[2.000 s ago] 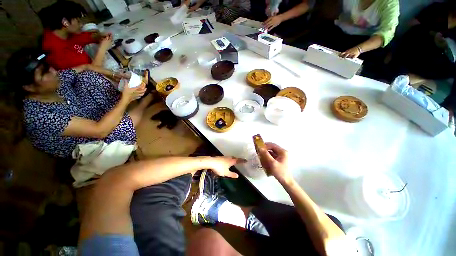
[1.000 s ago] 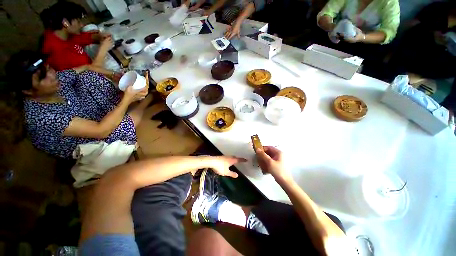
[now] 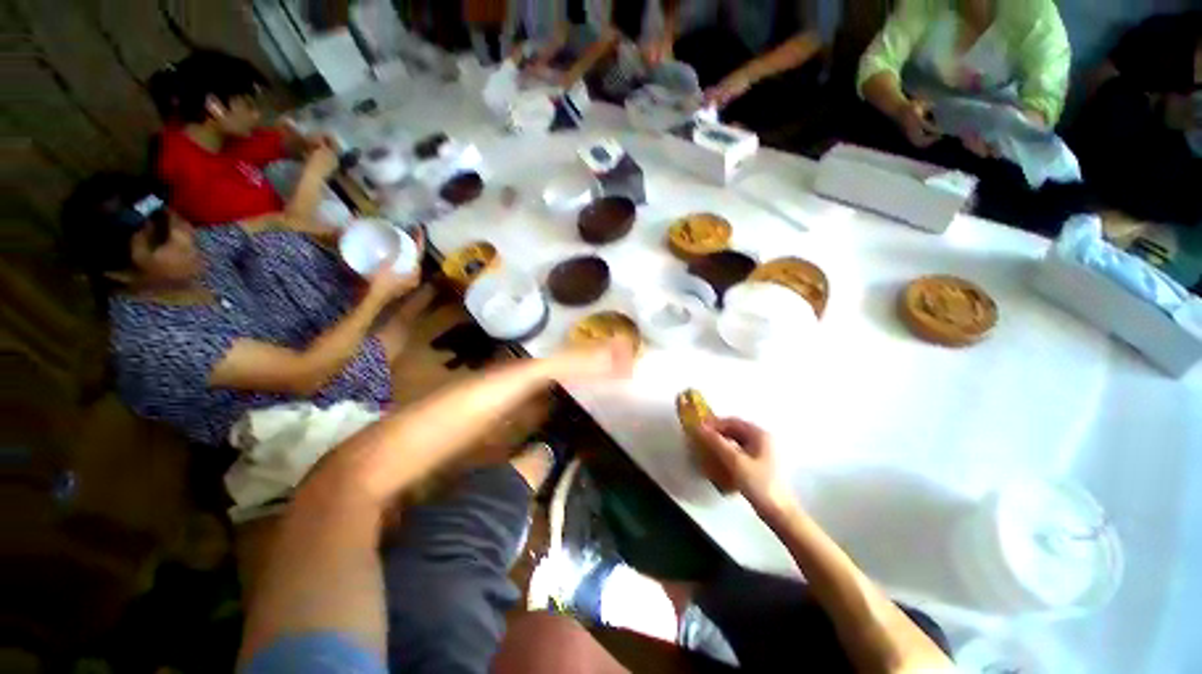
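Note:
My right hand (image 3: 736,454) holds a small yellow-brown piece (image 3: 692,407), seen nearly edge-on, above the table's near edge. My left hand (image 3: 596,361) is blurred and reaches over the near table edge. It covers the lower part of a round yellow-brown dish (image 3: 604,328); whether its fingers grip the dish cannot be told. A white tub (image 3: 767,320) and a translucent tub (image 3: 676,307) stand just beyond. Another white tub (image 3: 506,304) stands left of the dish.
Dark round pieces (image 3: 579,279) and a yellow-brown disc (image 3: 948,310) lie further back. A large translucent tub (image 3: 1041,543) stands right. White cartons (image 3: 895,187) line the far side. A person (image 3: 251,316) sits at left holding a white bowl; others sit across.
My left hand has moved up and forward from the table edge to the yellow-brown dish. My right hand still holds its piece. The view has shifted, and the person across at right handles a pale sheet.

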